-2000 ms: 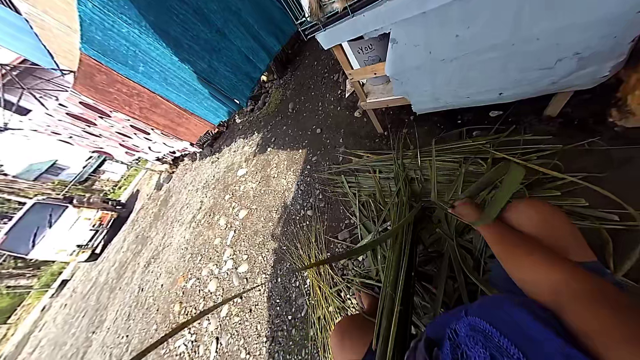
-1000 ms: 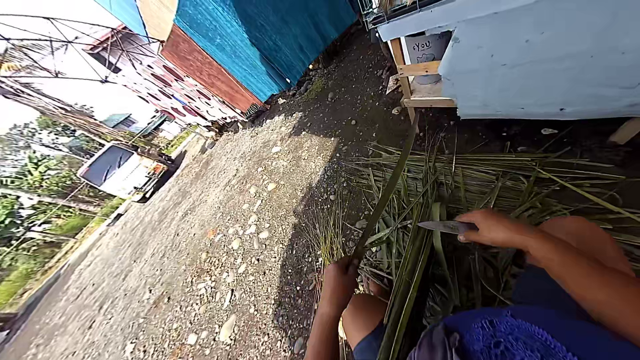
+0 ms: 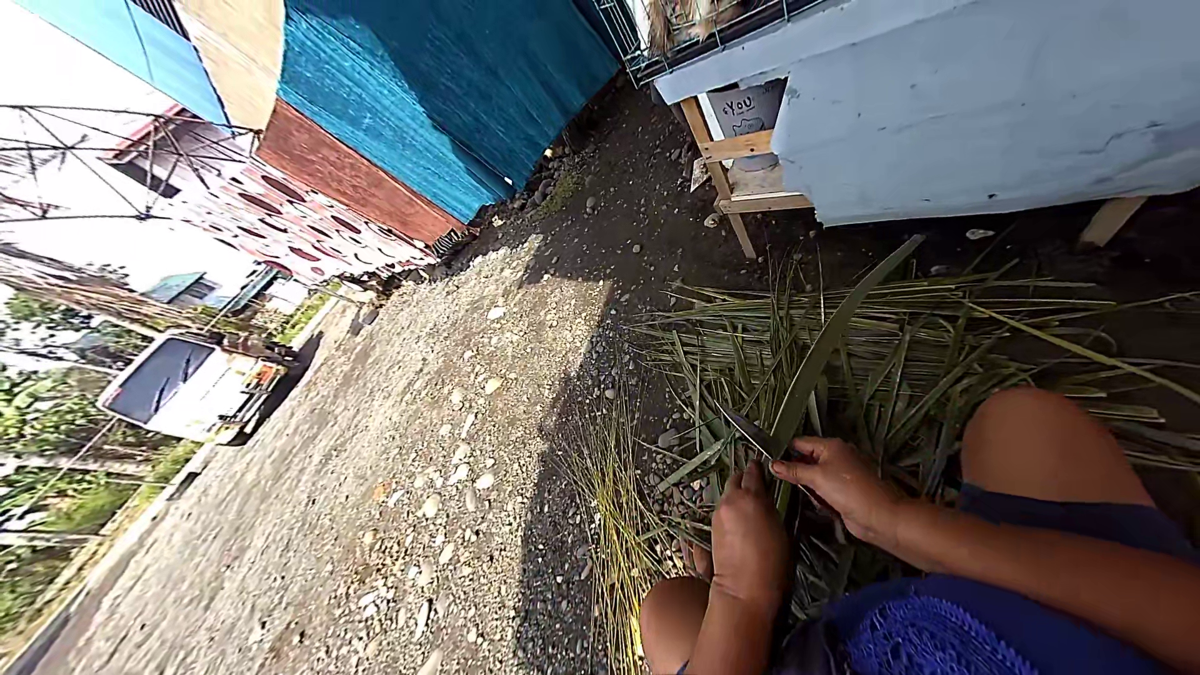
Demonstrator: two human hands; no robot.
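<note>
My right hand (image 3: pixel 839 483) is closed on a knife (image 3: pixel 747 431), whose pointed blade lies against a long green palm leaf strip (image 3: pixel 825 347). Close beside it, my left hand (image 3: pixel 750 534) grips the lower part of the same strip; the exact finger hold is partly hidden. The strip rises from between the hands toward the wooden-legged stand. Under and beyond both hands spreads a heap of cut green leaves (image 3: pixel 900 375). A bundle of thin yellowish leaf ribs (image 3: pixel 609 525) lies on the ground to the left of my left hand.
My bare knees flank the leaves. A stand covered with a pale blue sheet (image 3: pixel 975 122) on wooden legs (image 3: pixel 741 225) is just beyond the heap. Stony gravel (image 3: pixel 469 450) stretches left to a parked vehicle (image 3: pixel 187 384). A teal tarp (image 3: pixel 422 94) hangs farther off.
My right hand with the knife has moved left to my left hand. One second ago the two hands were apart, the left one holding a strip. Two seconds ago no knife was visible.
</note>
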